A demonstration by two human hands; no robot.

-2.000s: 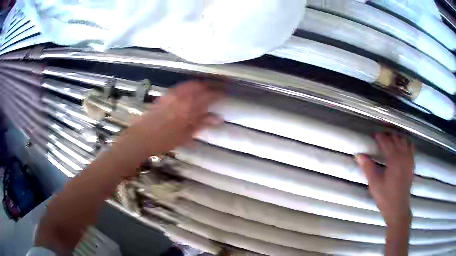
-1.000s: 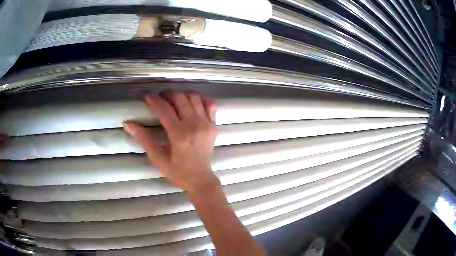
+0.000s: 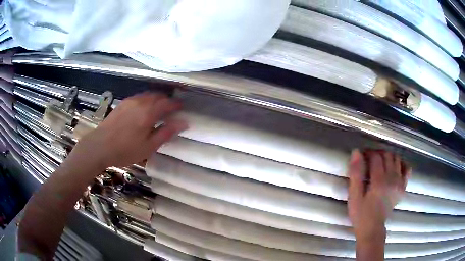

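Note:
Off-white fabric [image 3: 244, 178] covers the near rods as long parallel ridges. My left hand [image 3: 135, 125] is at the fabric's left end, fingertips at the top ridge's edge; its fingers are blurred, and whether they pinch the cloth cannot be told. My right hand [image 3: 377, 178] lies palm down over the upper ridges further right, fingers spread a little, holding nothing. Metal clips [image 3: 122, 199] lie piled on the bare steel rods [image 3: 38, 122] below and left of my left hand, partly hidden by my forearm.
A crumpled white cloth [image 3: 178, 30] lies on the far side, beyond a shiny long rail [image 3: 285, 102]. More white-covered rods [image 3: 326, 66] run at the upper right, one with a metal clip on a tan piece [image 3: 395, 94]. Mauve ridges [image 3: 6, 86] show at the left edge.
The view has swung back left from the rods' right end. My left hand is in view again at the fabric's left end. My right hand still rests on the upper ridges.

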